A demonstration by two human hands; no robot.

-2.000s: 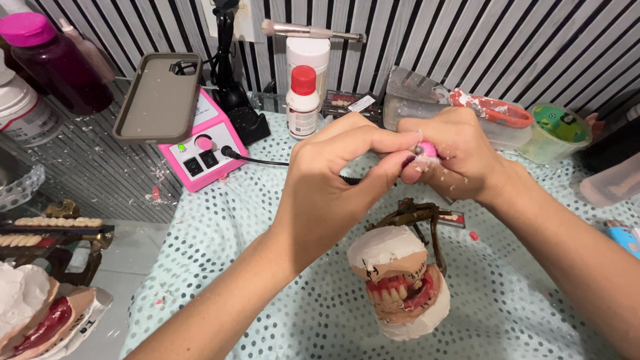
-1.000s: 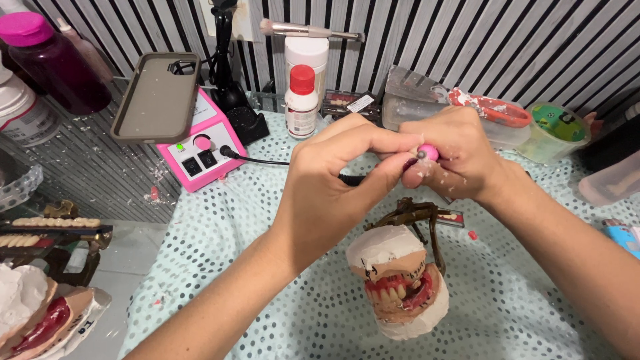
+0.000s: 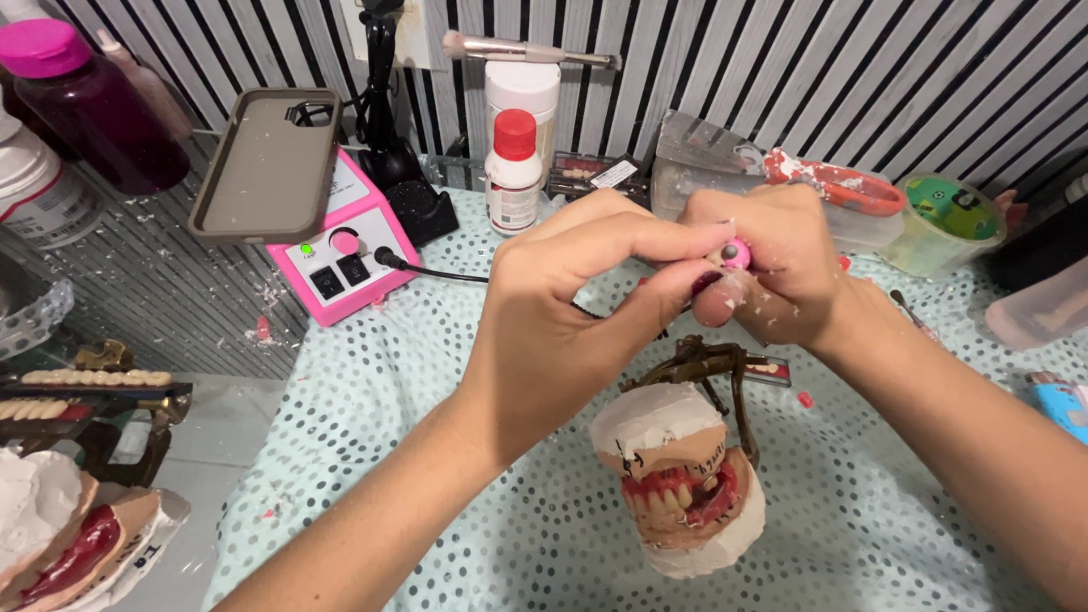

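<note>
My right hand (image 3: 765,255) is wrapped around a pink rotary handpiece (image 3: 738,253), whose round end with a grey tip faces me. My left hand (image 3: 586,289) pinches a small item between thumb and forefinger, right at that tip; the fingers hide most of it, so I cannot tell what it is. White shavings cling to the right hand's fingers. Below both hands stands a brass-coloured articulator (image 3: 739,382) with plaster dental casts (image 3: 663,425) mounted in it, bearing pink-red wax and artificial teeth. A black cord runs from the pink control box (image 3: 348,255) behind my left hand.
A grey phone case (image 3: 268,161) lies on the control box. Behind my hands are a red-capped bottle (image 3: 514,183), a plastic container with red-handled tool (image 3: 837,183) and a round tub (image 3: 943,221). More casts (image 3: 76,535) sit at lower left. A blue lighter (image 3: 1058,404) lies at right.
</note>
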